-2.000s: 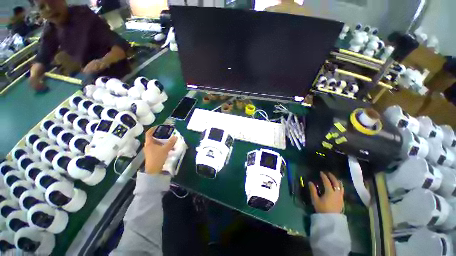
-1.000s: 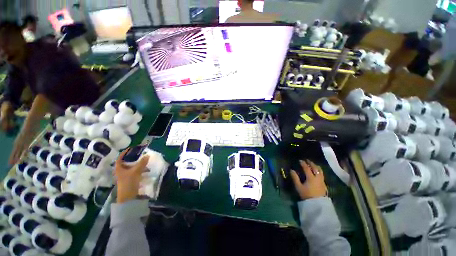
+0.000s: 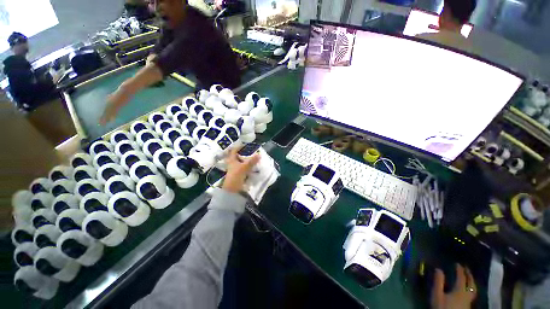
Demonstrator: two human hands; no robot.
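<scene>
My left hand (image 3: 239,168) grips a white security camera (image 3: 262,176) at the bench's left edge, fingers over its dark top window. Two more white security cameras stand on the green mat, one in the middle (image 3: 316,193) and one nearer the right (image 3: 376,246). My right hand (image 3: 453,291) is low at the right, blurred and partly cut off by the lower edge; the mouse under it cannot be made out. The monitor (image 3: 404,90) is lit, mostly white, with small test patterns at its left.
Camera ball heads (image 3: 129,208) stand in rows at left. A smartphone (image 3: 288,134) and keyboard (image 3: 356,176) lie below the monitor. A black machine (image 3: 482,205) with yellow stickers and a tape roll (image 3: 526,211) is at right. A person in dark clothes (image 3: 202,48) reaches across the far table.
The monitor went from black to a test-pattern picture, now mostly white. The view has swung left. The person opposite stretches an arm out. My left hand still holds the camera.
</scene>
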